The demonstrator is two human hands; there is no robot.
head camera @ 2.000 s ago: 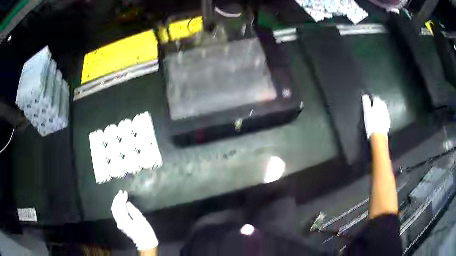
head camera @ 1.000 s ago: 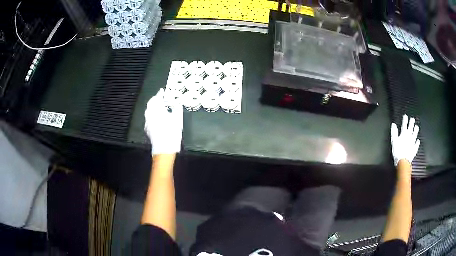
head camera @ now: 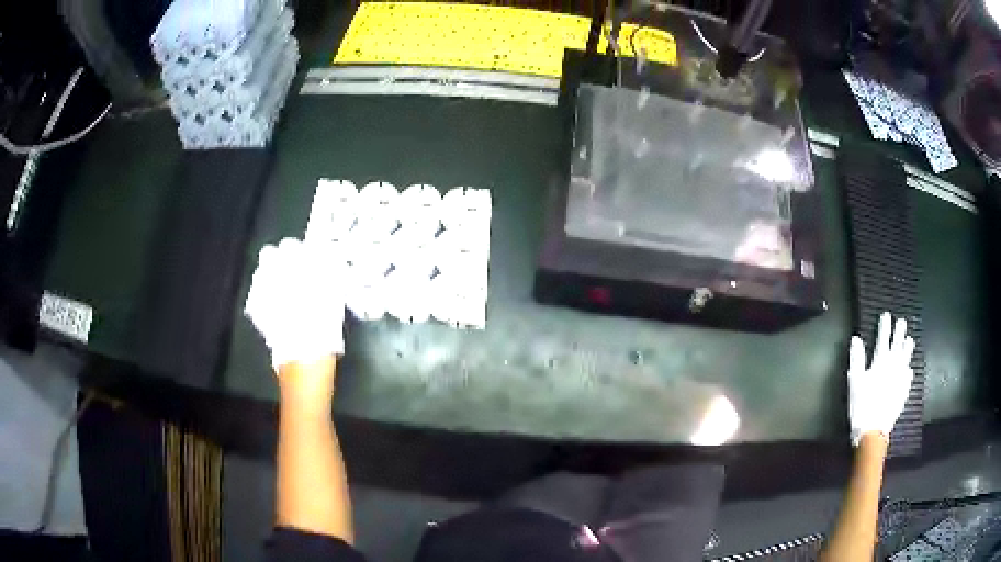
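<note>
A white PCB panel (head camera: 408, 250) of joined round discs lies flat on the dark green bench. My left hand (head camera: 296, 302), in a white glove, is at the panel's left edge and overlaps it; the glove hides whether the fingers grip it. My right hand (head camera: 881, 377), also gloved, rests with fingers apart on the black slotted board rack (head camera: 881, 258) at the right and holds nothing. The black test fixture (head camera: 681, 198) stands between the panel and my right hand, its clear cover over a pale plate.
A pile of panels (head camera: 223, 71) stands at the back left, behind a dark strip. A yellow perforated plate (head camera: 461, 38) lies along the bench back. White patterned pieces (head camera: 900, 119) lie at the back right. A white label (head camera: 66, 315) is at the left. The bench's front edge runs before me.
The view has shifted. My left hand has moved from below the panel onto its left edge. My right hand has come onto the slotted rack with its fingers spread.
</note>
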